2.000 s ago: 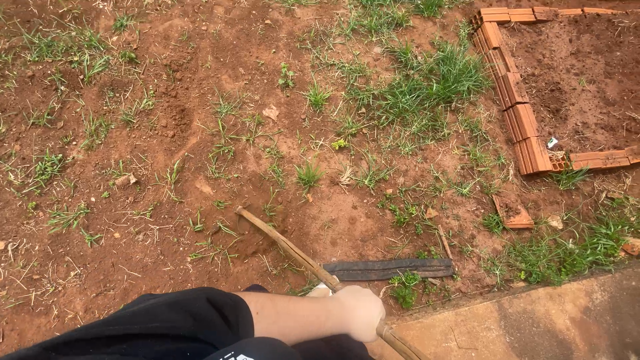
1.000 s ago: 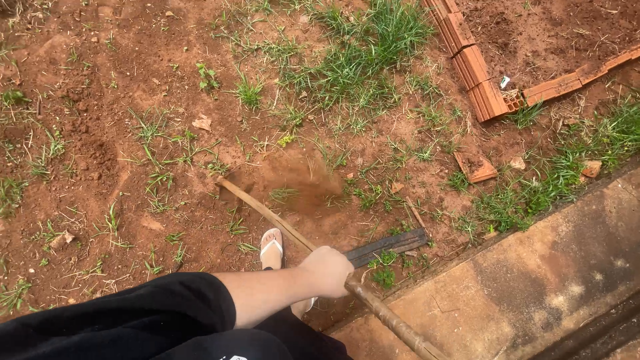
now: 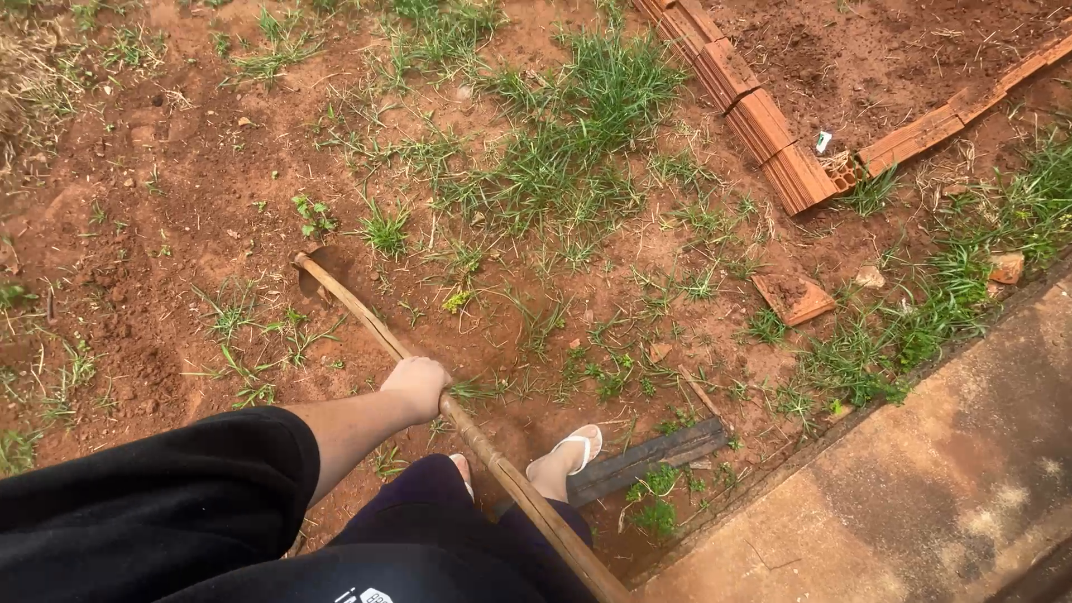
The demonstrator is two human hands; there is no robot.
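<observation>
My left hand (image 3: 418, 388) is closed around the wooden handle of a hoe (image 3: 504, 471), about midway along the part that shows. From the lower edge of the view the handle slants up and left to a dark, rounded hoe blade (image 3: 325, 272), which rests at the red soil beside small weeds. The blade is partly hidden by the handle's end. A leafy weed (image 3: 313, 215) and a grass tuft (image 3: 385, 229) grow just above and to the right of the blade. My right hand is not in the frame.
Hollow clay bricks (image 3: 764, 126) border a soil bed at the upper right. A broken brick piece (image 3: 794, 300) lies below them. A dark plank (image 3: 636, 465) lies by my foot in a white flip-flop (image 3: 584, 448). A concrete slab (image 3: 904, 469) runs along the lower right.
The hoe's head has moved up and left over the soil, with my left hand still on the handle. Both feet now show; two seconds ago they were mostly hidden. The view has shifted.
</observation>
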